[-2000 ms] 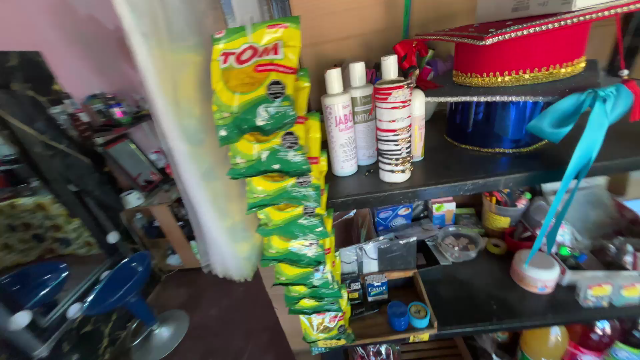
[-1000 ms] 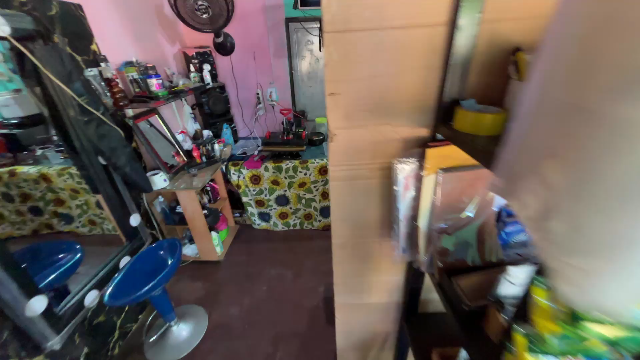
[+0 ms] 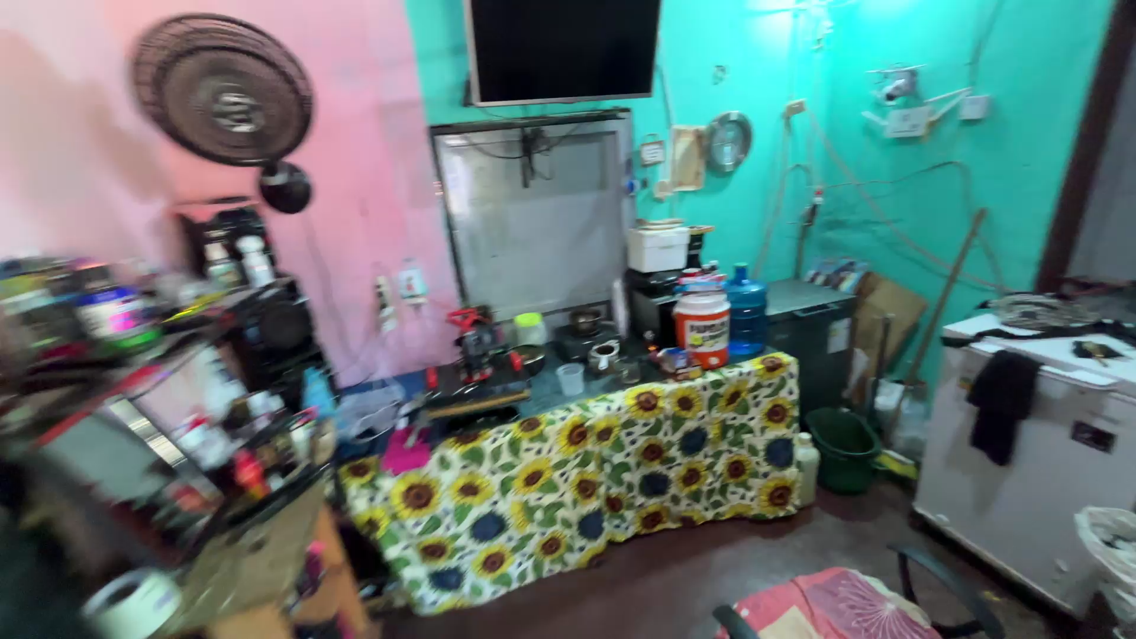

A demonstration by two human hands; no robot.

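Neither my left hand nor my right hand shows in the head view. Ahead is a counter with a sunflower-print cloth [image 3: 577,479] hung along its front. On it stand an orange and white drink cooler [image 3: 702,330], a blue water jug [image 3: 745,311], a clear plastic cup [image 3: 571,379], a jar with a lime-green lid [image 3: 530,329] and a small pot [image 3: 604,357]. A magenta cloth [image 3: 406,451] lies at the counter's left end. Above hang a dark flat screen [image 3: 564,49] and, on the pink wall, a black fan [image 3: 226,93].
At the left, a cluttered wooden stand [image 3: 253,568] holds a roll of white paper or tape [image 3: 133,603]. A chair with a red patterned cover [image 3: 825,608] stands at the lower right, near a white chest freezer [image 3: 1021,461]. A green bucket [image 3: 843,451] sits by the counter's right end.
The view has swung from the shelf with bottles and graduation-style caps, past a blue stool and cardboard, to the counter and the turquoise wall.
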